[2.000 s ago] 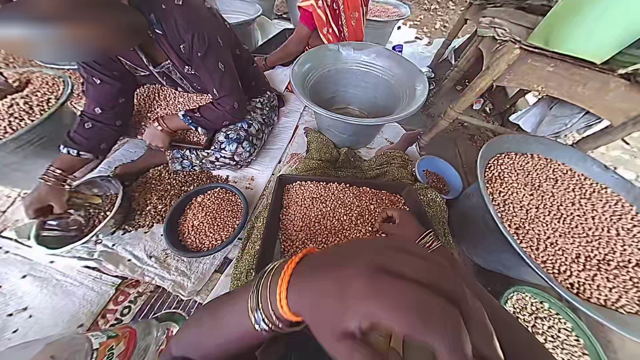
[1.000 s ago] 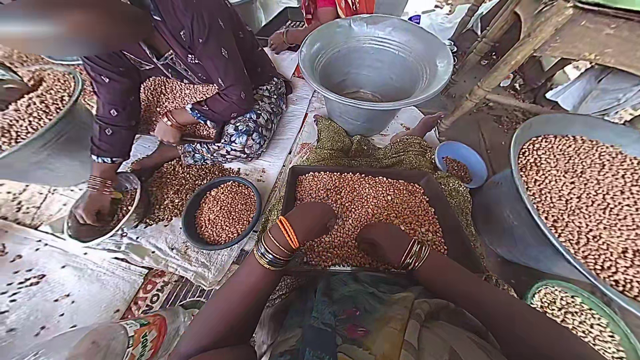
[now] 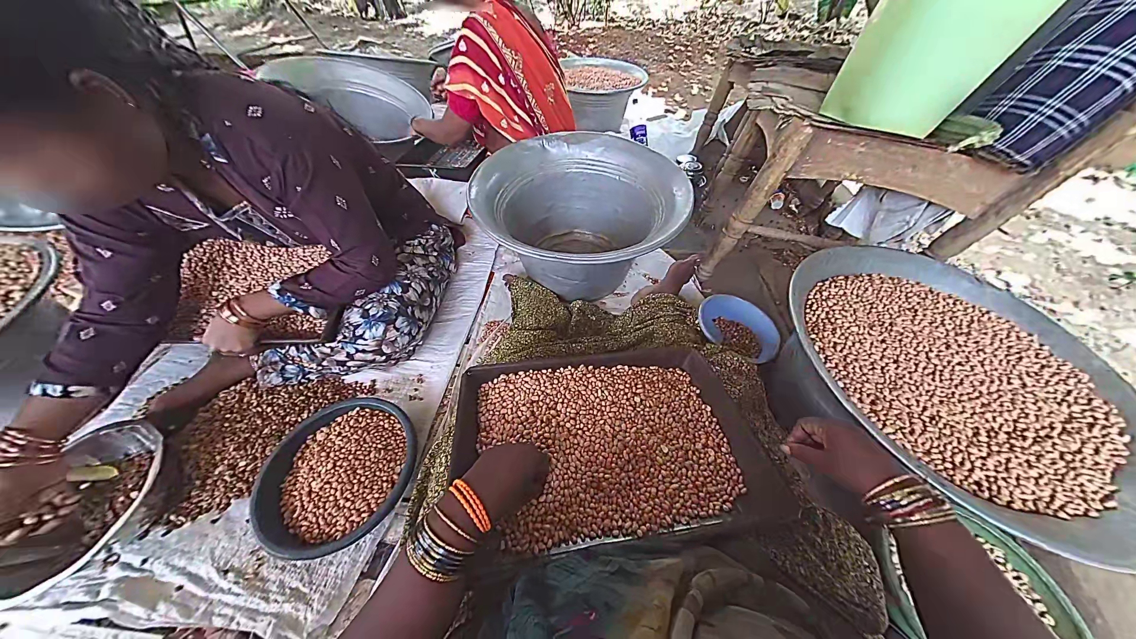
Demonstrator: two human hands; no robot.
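A dark rectangular tray (image 3: 454, 417) full of reddish-brown nuts or beans (image 3: 612, 444) lies on my lap. My left hand (image 3: 510, 475), with orange and metal bangles, rests over the left part of the nuts, its fingers curled down; whether it holds any is hidden. Right of the tray, my right hand (image 3: 834, 453) is raised near the rim of a large metal basin (image 3: 821, 266) heaped with the same kind of nuts. Its thumb and fingertips are brought together, and I cannot tell if something small is between them.
An empty metal basin (image 3: 581, 191) stands beyond the tray, a small blue bowl (image 3: 768, 333) right of it. A dark bowl of nuts (image 3: 410, 444) is at the left, near a co-worker (image 3: 293, 177). At the lower right sits a green-rimmed container (image 3: 1061, 603). A wooden bench (image 3: 905, 173) stands behind.
A second ago both my hands were in the nuts in the tray; my right hand has moved out to the right. My left hand stays at the tray's left part.
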